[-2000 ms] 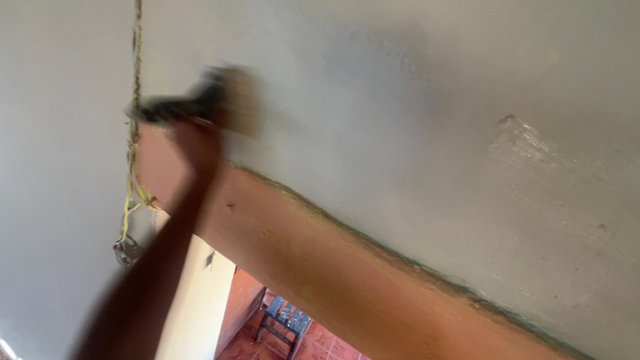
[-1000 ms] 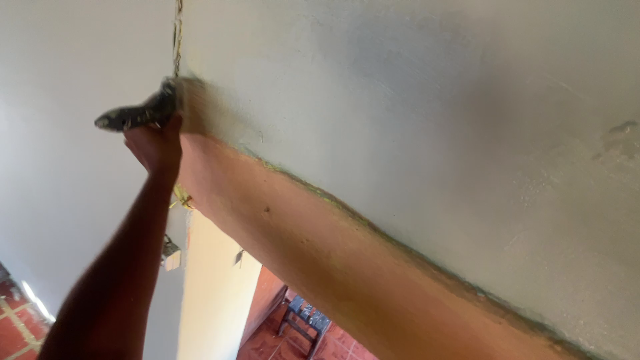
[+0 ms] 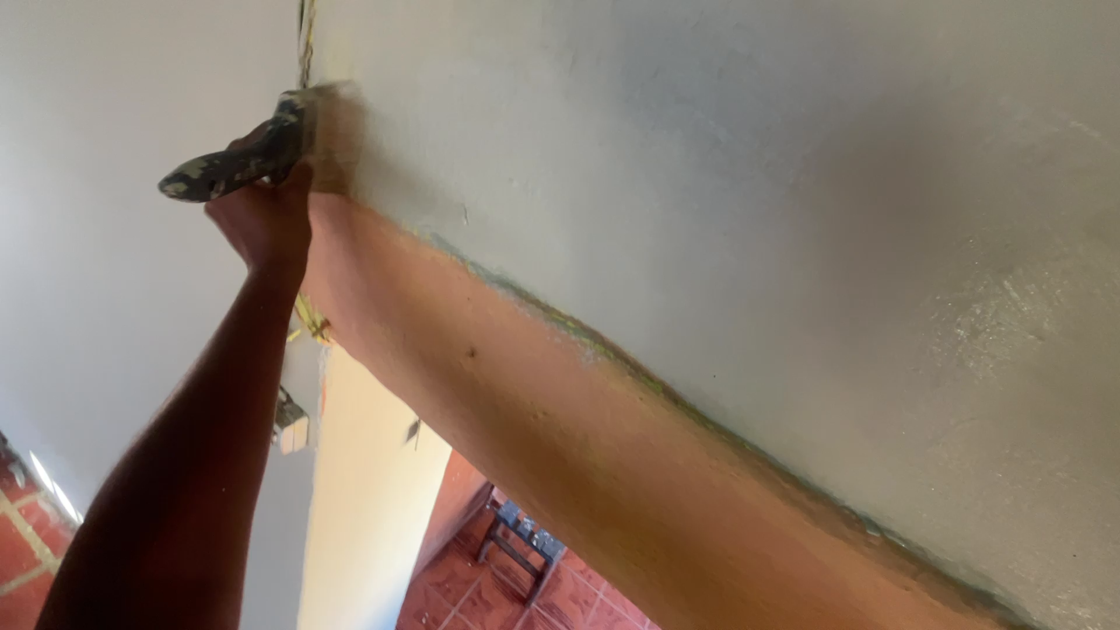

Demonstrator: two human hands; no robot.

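Observation:
My left hand (image 3: 267,210) reaches up from the lower left, closed around a wide paintbrush (image 3: 289,131). The brush has a dark handle spattered with light paint; its handle end points left and its blurred brown bristles meet the grey wall (image 3: 569,175). Below the bristles begins the orange painted underside of a beam or opening (image 3: 525,385), its uneven edge slanting down to the right. A damp-looking sheen shows on the wall at the right. My right hand is not in view.
A cord or wires (image 3: 306,44) run down the wall corner above the brush, and yellow wires (image 3: 313,322) stick out below it. An electrical box or fitting (image 3: 290,422) is partly behind my forearm. Lower down are a cream pillar (image 3: 359,490), a small bench or stool (image 3: 525,534) and red floor tiles (image 3: 582,591).
Two seconds ago the brush was blurred on the wall right of the corner cord; since then my left hand has brought it left to the corner, with its handle beyond the cord. The view has shifted a little.

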